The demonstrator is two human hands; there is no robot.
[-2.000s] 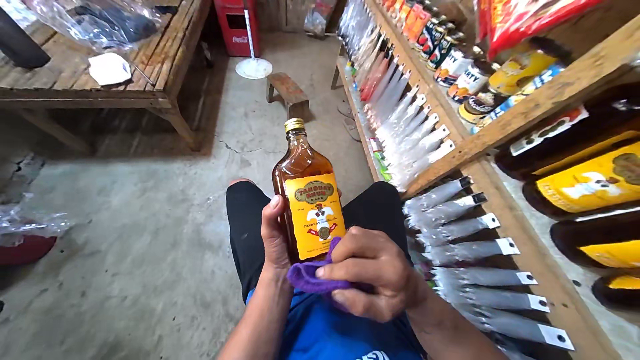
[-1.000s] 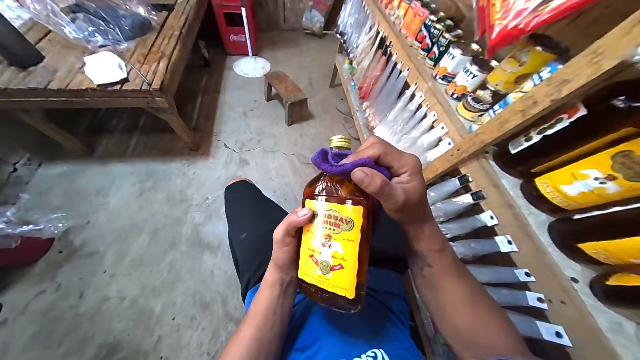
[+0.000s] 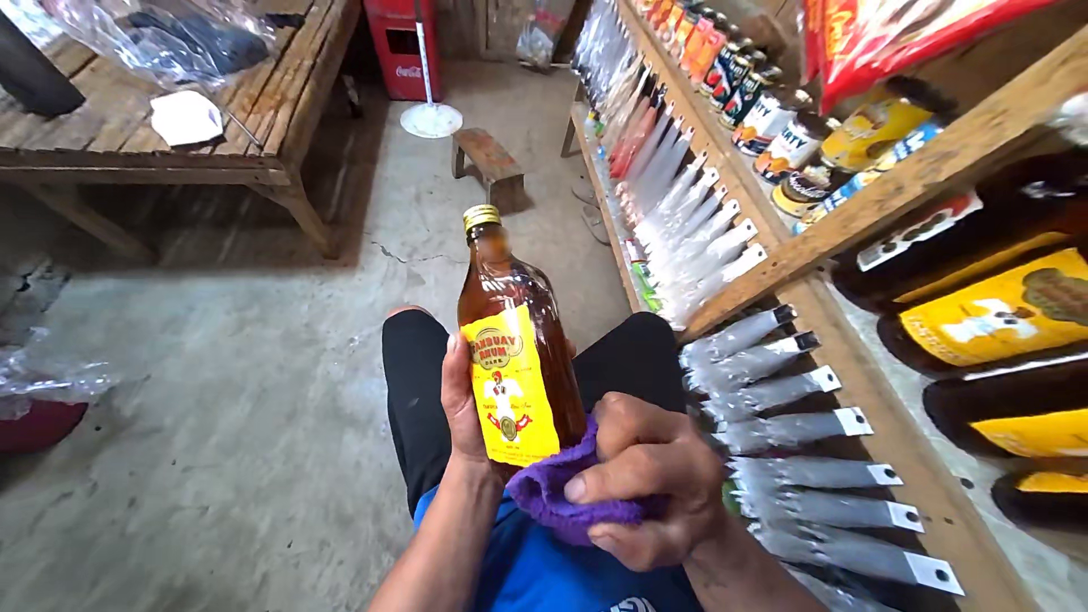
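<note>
A brown glass bottle of Tanduay rhum with a gold cap and a yellow label tilts a little to the left above my lap. My left hand grips it around its left side, the fingers hidden behind the glass. In my right hand a bunched purple cloth is pinched between thumb and fingers; the cloth touches the bottle's lower right corner.
On the right, a wooden shelf bears cans, with hanging plastic packets below and more yellow-labelled bottles beside it. Ahead stands a small wooden stool. A slatted wooden table holds plastic bags at upper left.
My right hand and the purple cloth have moved from the bottle's neck down to its lower right corner. The bottle has tilted to the left, and its cap is uncovered.
</note>
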